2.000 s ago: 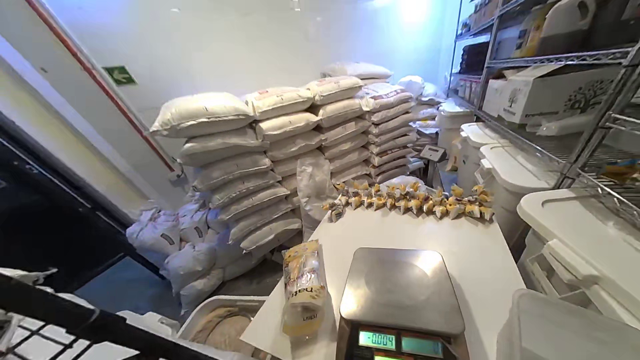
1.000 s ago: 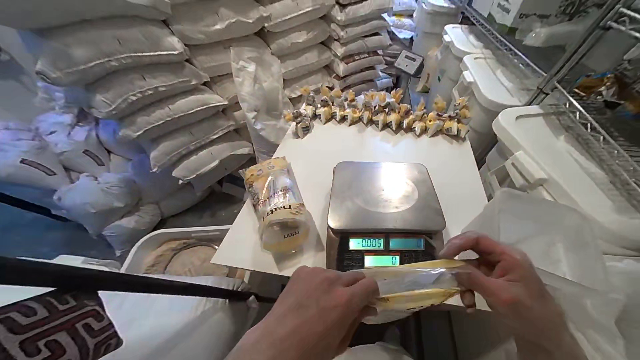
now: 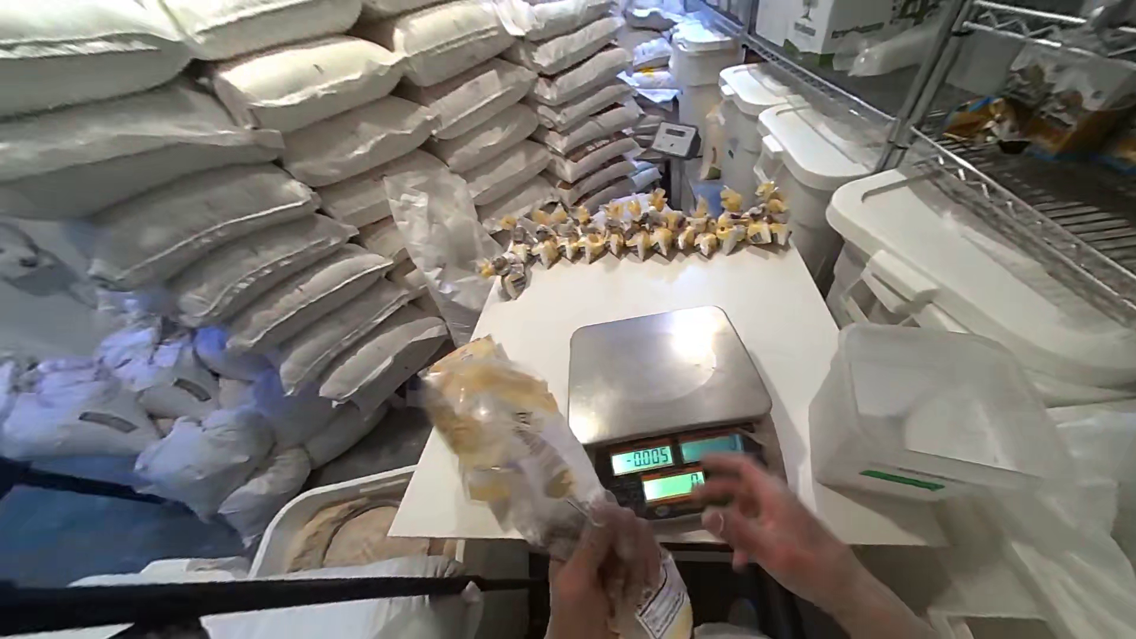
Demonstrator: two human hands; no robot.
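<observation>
My left hand (image 3: 612, 564) grips a clear plastic bag with a yellow print and a label (image 3: 661, 603) at the table's front edge. Just beyond it, a clear and yellow printed plastic package (image 3: 515, 435) lies at the table's left; whether the hand also touches its near end is unclear. My right hand (image 3: 754, 519), blurred, has its fingers spread over the front panel of a digital scale (image 3: 666, 373), and nothing shows in it. The scale's steel plate is bare and its display is lit. Small twisted, filled bags (image 3: 639, 240) stand in rows along the table's (image 3: 550, 311) far edge.
Stacked white sacks (image 3: 337, 142) rise behind and left. A translucent plastic container (image 3: 932, 417) is on the right, beside lidded white bins (image 3: 976, 257) and a wire shelf (image 3: 1047, 160). An open tub (image 3: 355, 524) with a tan content stands at the lower left.
One second ago both hands held the yellow-printed bag before the scale. My right hand has let go and is now over the scale's panel. The view has shifted since the first frame.
</observation>
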